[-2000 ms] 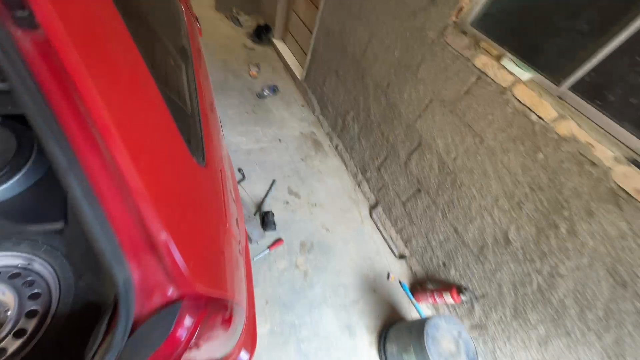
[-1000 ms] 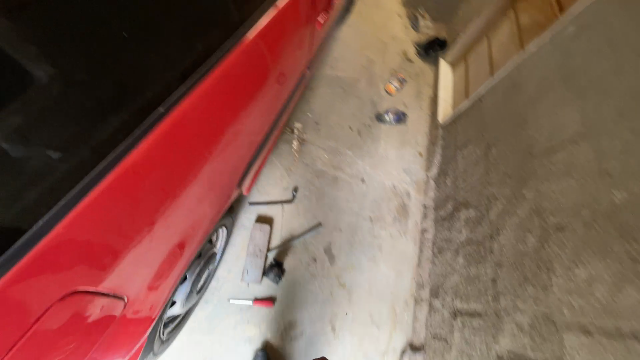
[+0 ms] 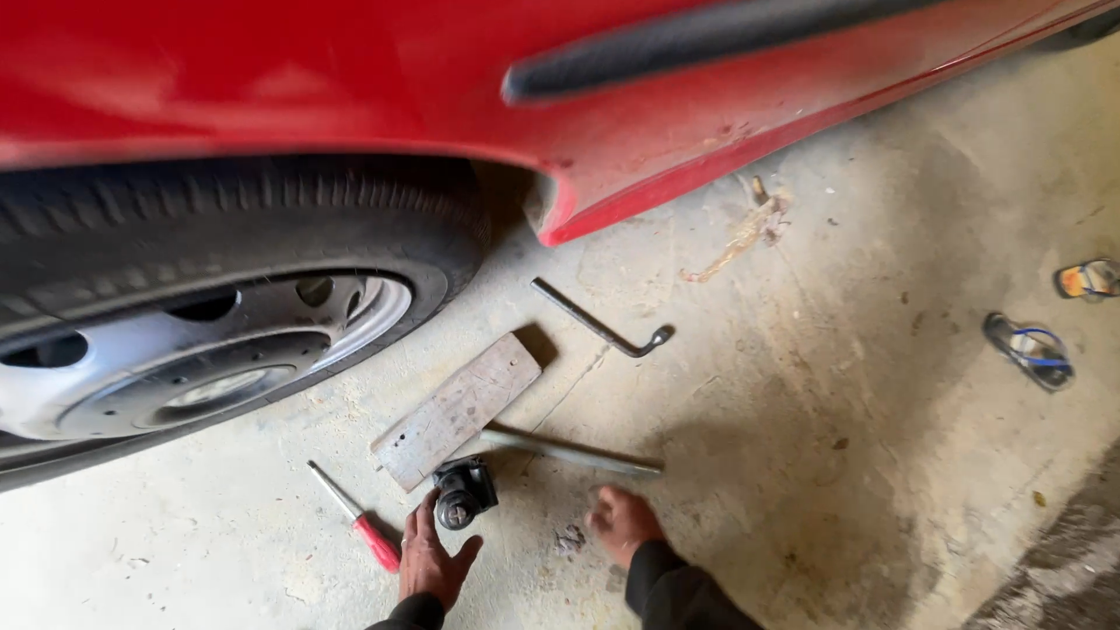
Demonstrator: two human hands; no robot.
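My left hand (image 3: 435, 556) reaches with spread fingers beside a black bottle jack (image 3: 462, 494), its fingertips close to the jack's side; whether they touch it I cannot tell. My right hand (image 3: 623, 523), fingers curled, is over the floor below the end of a metal bar (image 3: 573, 451); nothing shows in it. A worn wooden block (image 3: 459, 411) lies just above the jack. Left of my left hand is a screwdriver with a red handle (image 3: 376, 542). An L-shaped lug wrench (image 3: 599, 322) lies beyond the block.
The red car body (image 3: 306, 79) fills the top, with its wheel (image 3: 210, 350) at the left. Flip-flops, one with blue straps (image 3: 1028, 352) and one orange (image 3: 1087, 280), lie on the concrete floor at the right. A rough wall edge (image 3: 1063, 542) is at the lower right.
The view has swung down close to the wheel and the tools. Both my hands are now in sight near the jack; neither was plainly visible before.
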